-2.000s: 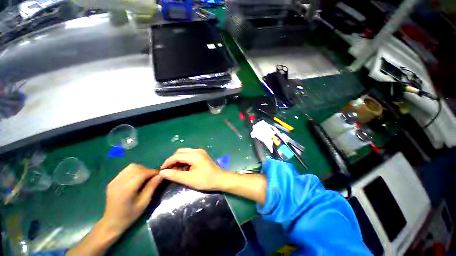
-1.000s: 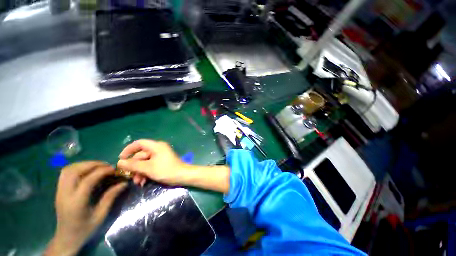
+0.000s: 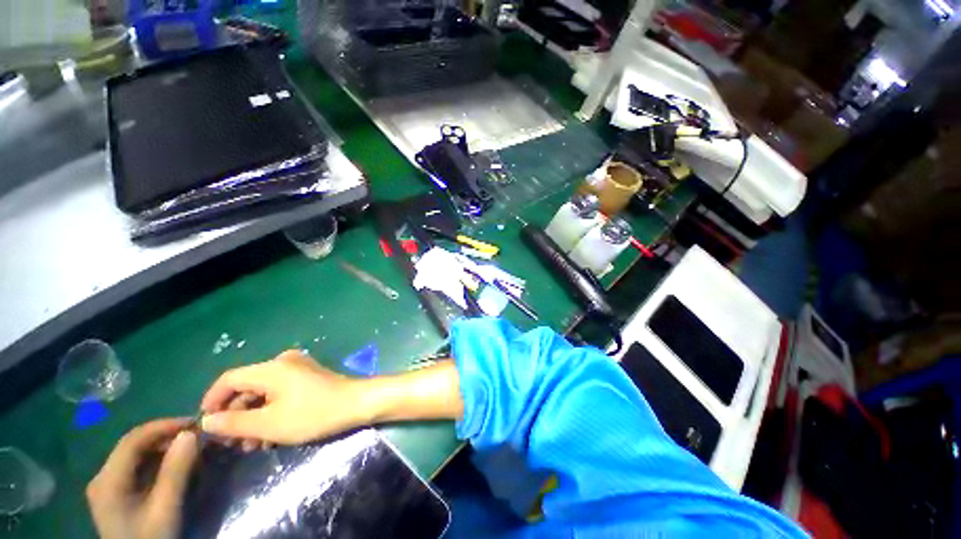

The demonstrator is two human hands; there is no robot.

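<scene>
The tablet [image 3: 353, 490] lies at the bottom edge, its dark glossy face under strong glare and partly cut off. My left hand [image 3: 148, 474] is at its upper left, thumb and finger pinched. My right hand [image 3: 279, 400] reaches over the tablet's upper edge, fingertips meeting those of my left hand. Both hands pinch a tiny dark piece [image 3: 198, 423] between them, too small and too covered to name.
Blue triangular picks lie behind [image 3: 363, 360] and left [image 3: 92, 413]. Clear cups [image 3: 93, 371] stand left and by the shelf [image 3: 313, 236]. Wrapped panels [image 3: 216, 126] are stacked on the shelf. Hand tools surround white tissue [image 3: 443, 276]. A white foam tray [image 3: 727, 305] holds dark tablets at right.
The view has swung right, so the bench items sit further left. The hands parted slightly a second ago, with a small golden piece at the right fingertips; now the fingertips meet again.
</scene>
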